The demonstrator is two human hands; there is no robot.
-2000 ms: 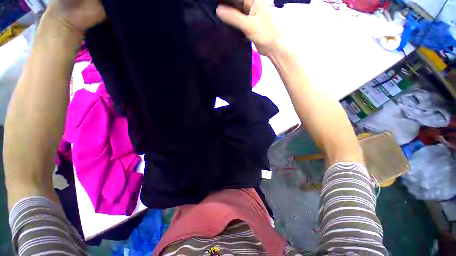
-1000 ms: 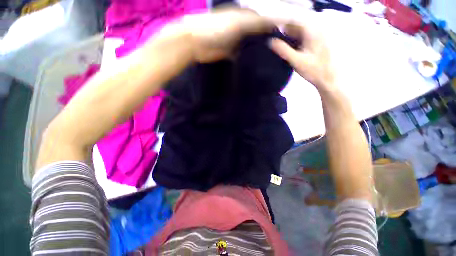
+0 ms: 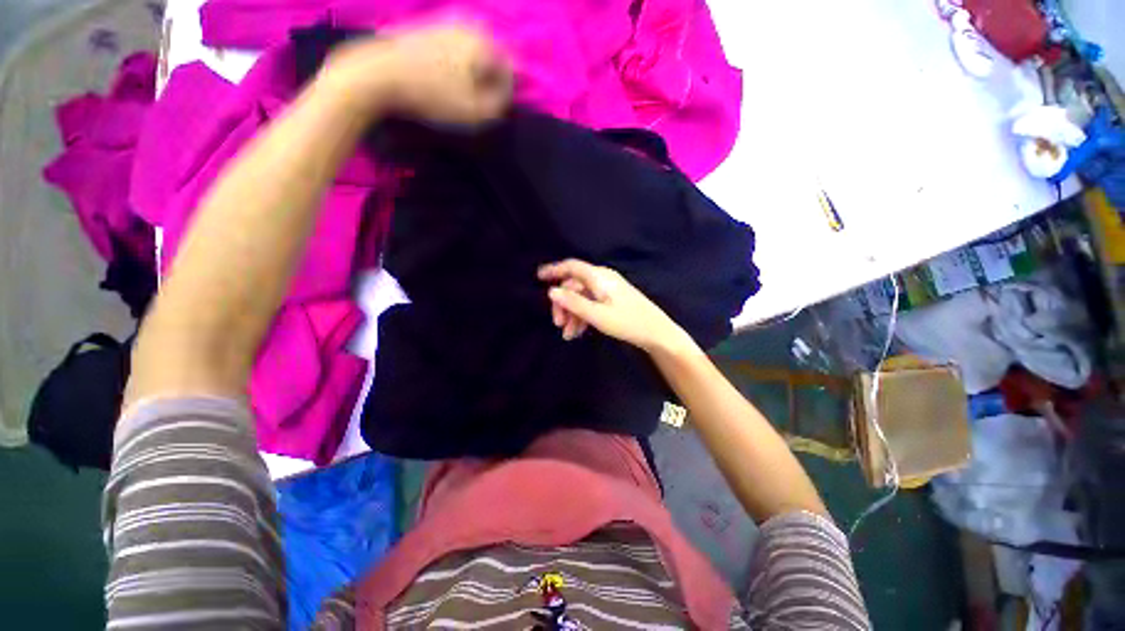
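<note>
A black garment (image 3: 518, 284) lies bunched over the near table edge, its lower edge against the apron. My left hand (image 3: 450, 77) is blurred at the garment's upper left, above the magenta cloth; its fingers look curled, but whether it grips the black cloth cannot be told. My right hand (image 3: 592, 300) rests on the middle of the black garment with its fingers slightly bent and apart, not gripping. A small cream label (image 3: 672, 414) sticks out at the garment's lower right edge.
Magenta garments (image 3: 672, 86) lie behind and left of the black one on the white table (image 3: 851, 136). A small yellow and dark cutter (image 3: 830, 210) lies at right. A beige tub (image 3: 37, 185) stands left, a wooden stool (image 3: 919, 425) right, blue plastic (image 3: 339, 530) below.
The black garment has come down from being held up and is spread lower on the table. My right hand has moved down onto it; my left hand has moved left. More magenta cloth shows.
</note>
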